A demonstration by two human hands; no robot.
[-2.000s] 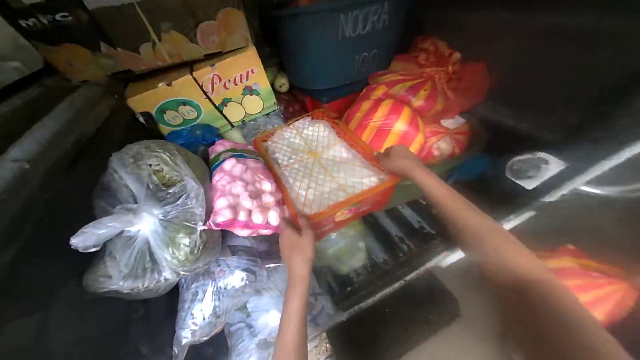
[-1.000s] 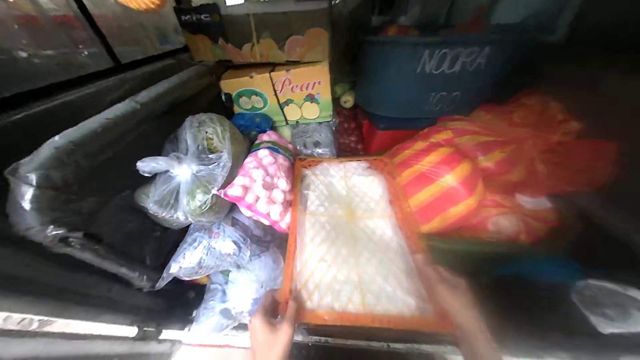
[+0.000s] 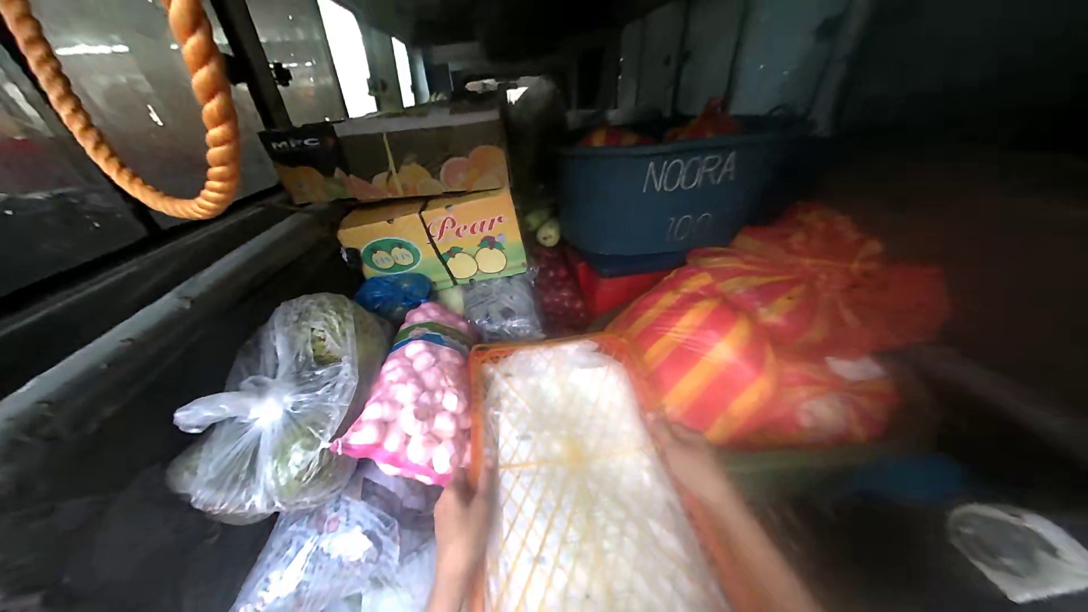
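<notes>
An orange plastic crate (image 3: 595, 476) with white contents under netting spans the lower middle of the view. My left hand (image 3: 463, 518) grips its left side, and my right hand (image 3: 688, 459), slightly blurred, is on its right side. Touching the crate on the left lies a pink mesh bag of garlic bulbs (image 3: 421, 399). Farther left is a knotted clear plastic bag of green produce (image 3: 280, 416), with more clear plastic bags (image 3: 331, 552) below it. Red-and-yellow striped sacks (image 3: 714, 348) sit against the crate's right side. The crate's near end is cut off by the frame.
Behind stand a yellow pear carton (image 3: 433, 238), a larger fruit carton (image 3: 399, 157) and a blue tub (image 3: 671, 200) on something red. A blue bag (image 3: 393, 295) and a red mesh bag (image 3: 557, 289) lie before them. An orange rope (image 3: 217, 136) hangs at upper left.
The crate, tilted across the view two seconds ago beside the garlic, now points lengthwise away from me, with my hands along its long sides. The view has shifted and tipped up, bringing in the rope.
</notes>
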